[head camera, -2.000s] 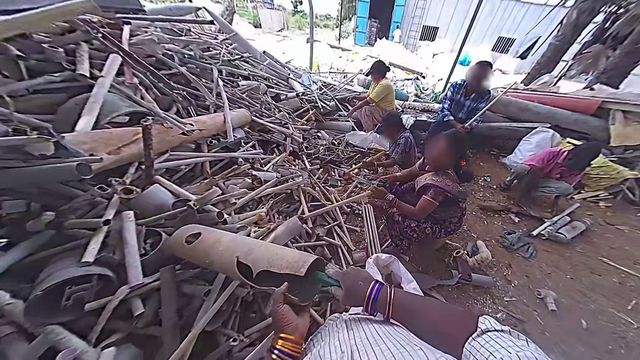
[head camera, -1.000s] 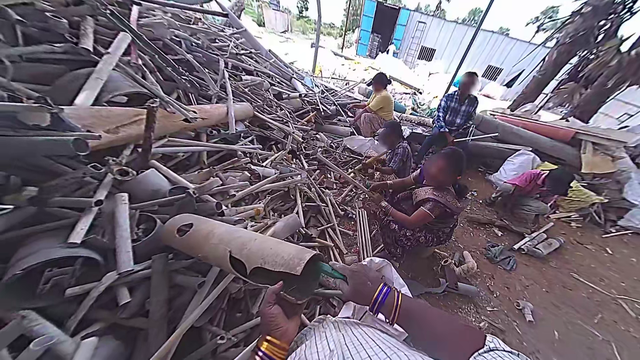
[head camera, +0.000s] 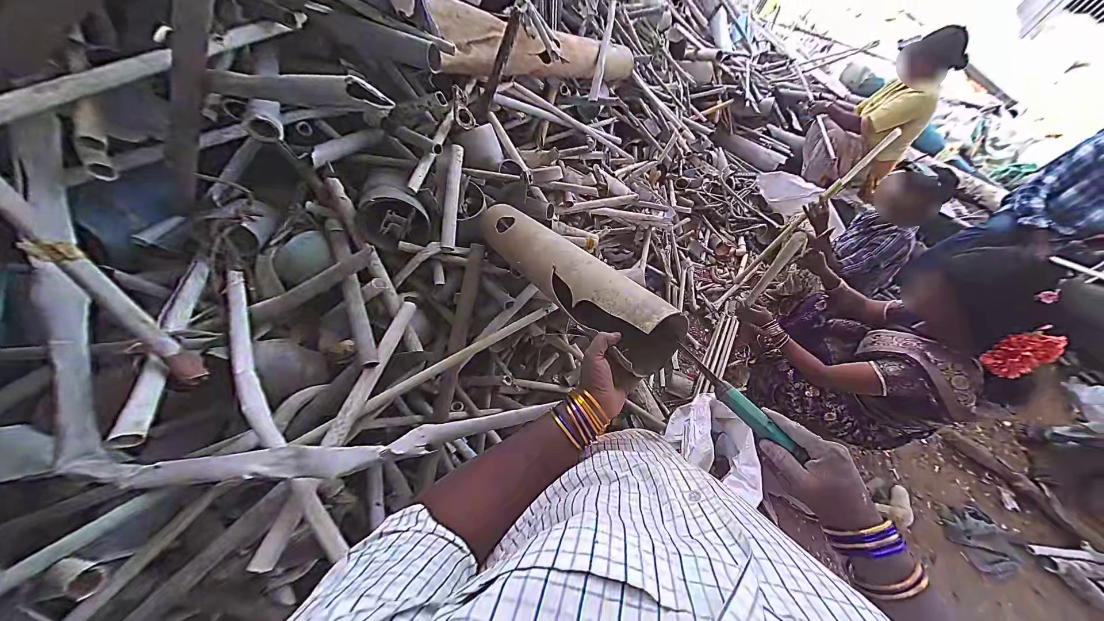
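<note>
A wide, dull plastic pipe (head camera: 595, 276) with a round hole at its far end and a jagged opening near its close end lies slanting over the heap. My left hand (head camera: 604, 375), with bangles at the wrist, grips the pipe's broken near edge. Gloved and also bangled, my right hand (head camera: 811, 474) holds a tool with a green handle (head camera: 759, 418). Its thin dark shaft or blade points at the pipe's near end; whether it touches the pipe I cannot tell. A white sack (head camera: 711, 440) lies between the two hands, against my checked shirt.
Scrap pipes (head camera: 345, 388) are heaped across the left and middle. A co-worker in a patterned dark garment (head camera: 914, 371) crouches close on the right, holding a thin pipe. Beyond are a person in yellow (head camera: 897, 112) and others. Brown soil (head camera: 940, 492) shows at the lower right.
My right hand with the green-handled tool has drawn back from the pipe's near end, where it was a second ago. My left hand stays on the pipe. The view has tilted down.
</note>
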